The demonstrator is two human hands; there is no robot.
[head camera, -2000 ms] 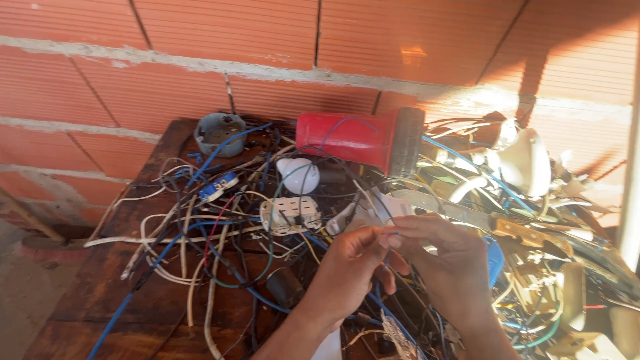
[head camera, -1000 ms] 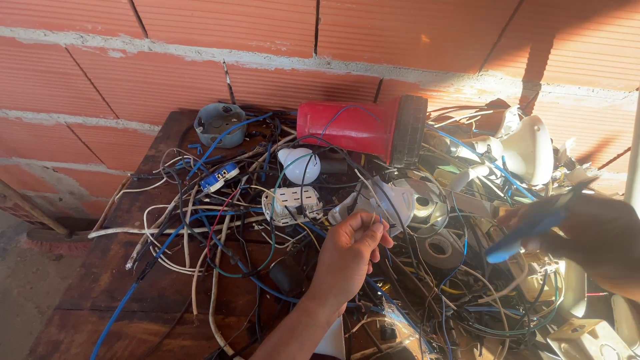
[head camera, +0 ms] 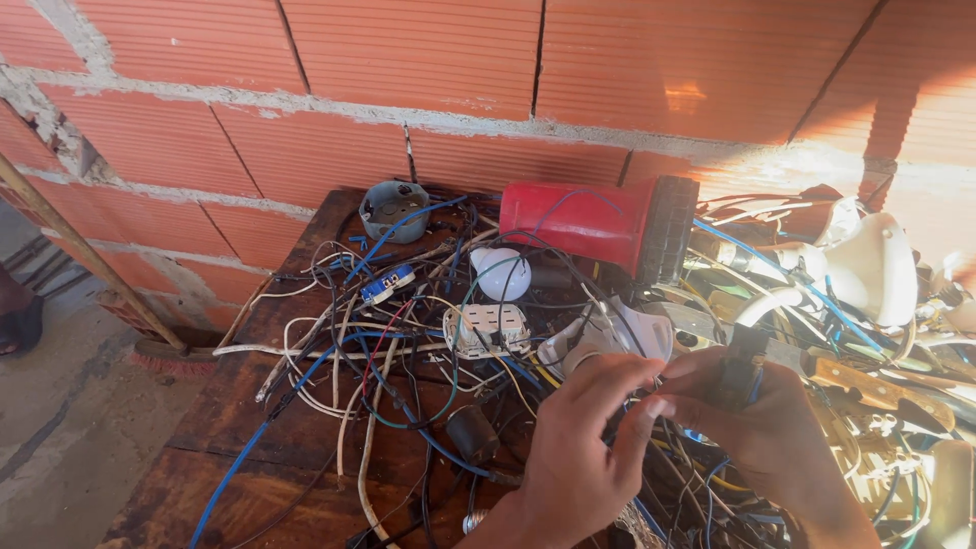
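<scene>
My left hand [head camera: 587, 427] is pinched at its fingertips around what looks like a thin dark wire; the pinch point is partly hidden. My right hand [head camera: 762, 419] meets it fingertip to fingertip and holds a dark object [head camera: 741, 366] with a bit of blue against its fingers; its exact kind is unclear. Beyond the left hand lie a white plastic fitting [head camera: 644, 326], a white socket module [head camera: 486, 329] and a white light bulb [head camera: 503, 276]. Tangled wires [head camera: 370, 415] surround them. A blue-and-white electrical part [head camera: 387, 284] rests farther left.
A red cylinder with a black ribbed end [head camera: 579, 221] and a round grey electrical box [head camera: 394, 212] sit near the brick wall [head camera: 457, 61]. White fittings [head camera: 873, 267] crowd the right. On the left are the wooden tabletop's edge [head camera: 179, 450], a broom [head camera: 175, 354] and a person's foot [head camera: 19, 320].
Between one second ago and now, my right hand has come from the right side back to my left hand. A second earlier still, both hands were together. The view has shifted somewhat.
</scene>
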